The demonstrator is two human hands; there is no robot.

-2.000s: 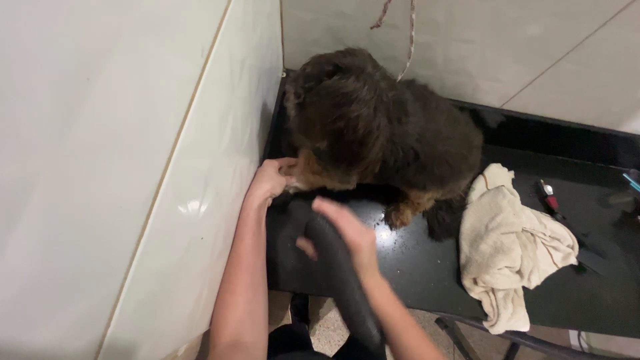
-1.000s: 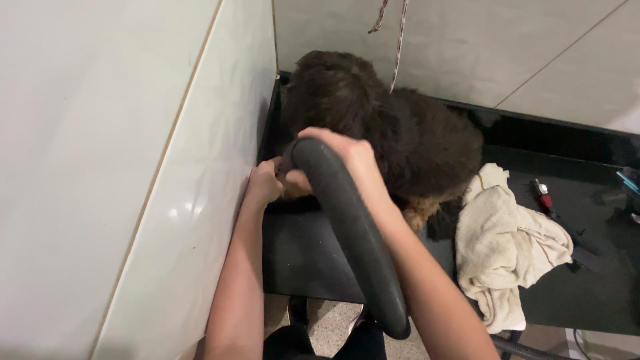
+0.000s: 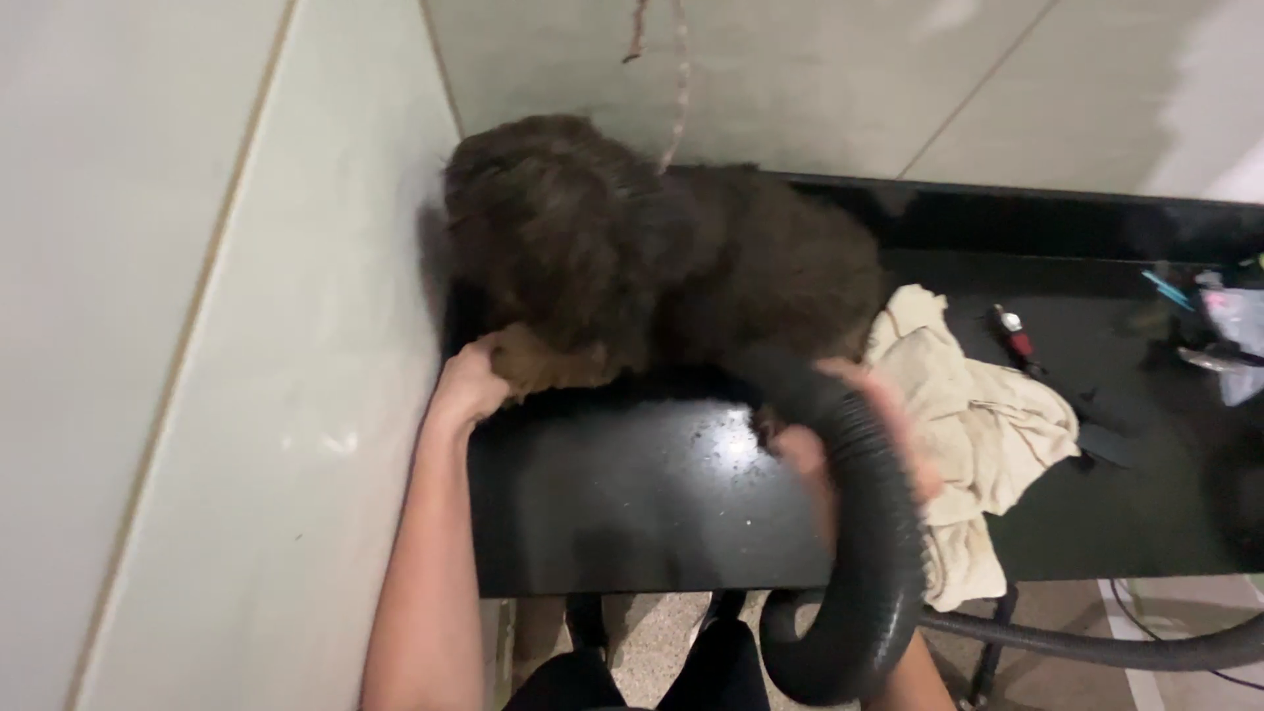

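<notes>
A dark brown, long-haired dog (image 3: 760, 257) is on a black tabletop (image 3: 612, 504), its head toward the left wall and lighter brown fur on its leg. My left hand (image 3: 472, 385) is closed around that front leg beside the wall. My right hand (image 3: 869, 425), blurred, grips the end of a black ribbed flexible hose (image 3: 874, 533) close to the dog's hindquarters. The hose's front end is blurred against the dark fur. A braided cord (image 3: 681, 89) hangs down to the dog's neck.
A cream towel (image 3: 973, 420) lies right of the dog. Beyond it are a red and silver tool (image 3: 1014, 334), a blue item (image 3: 1166, 289) and a plastic bag (image 3: 1234, 316). Tiled walls stand at the left and back. Another length of hose (image 3: 1106, 647) runs below the table edge.
My right hand has moved with the hose from near the dog's front leg to its hindquarters at the right. My left hand stays at the front leg.
</notes>
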